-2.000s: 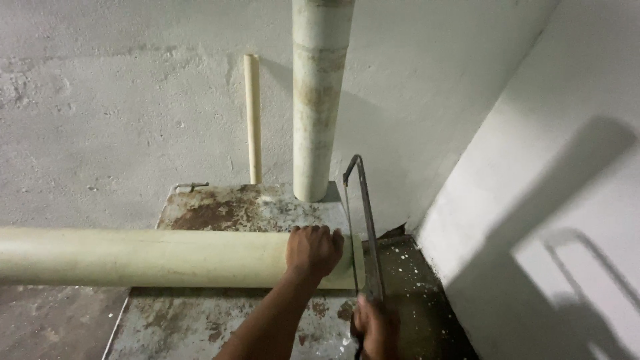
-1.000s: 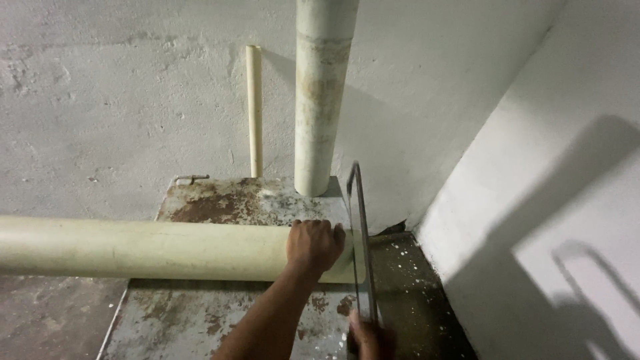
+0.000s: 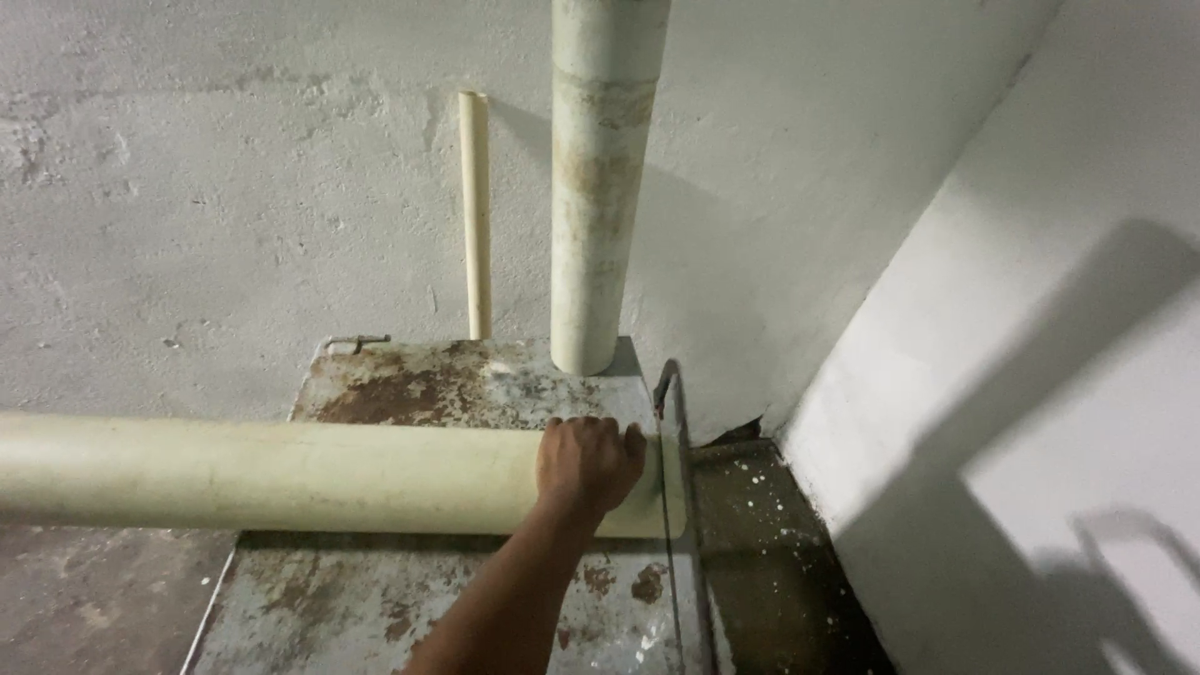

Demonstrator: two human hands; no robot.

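A thick cream plastic pipe (image 3: 281, 476) lies across a rusty metal-topped stand, its right end close to the stand's right edge. My left hand (image 3: 591, 464) grips the pipe from above near that end. Just right of this hand, a hacksaw (image 3: 689, 506) crosses the pipe, with its thin blade against the pipe near the end and its frame to the right. The saw's handle lies below the picture's edge, and my right hand is out of the frame. How deep the blade sits in the pipe cannot be told.
Behind the pipe, a wide upright pipe (image 3: 600, 216) stands on the metal top (image 3: 403, 389). A thinner cream pipe (image 3: 476, 216) leans at the rough back wall (image 3: 234, 234). A white side wall (image 3: 1031, 375) rises at right, beside the speckled dark floor (image 3: 769, 562).
The hacksaw has moved toward me along its stroke, and my right hand has left the bottom of the view. My left hand stays on the pipe.
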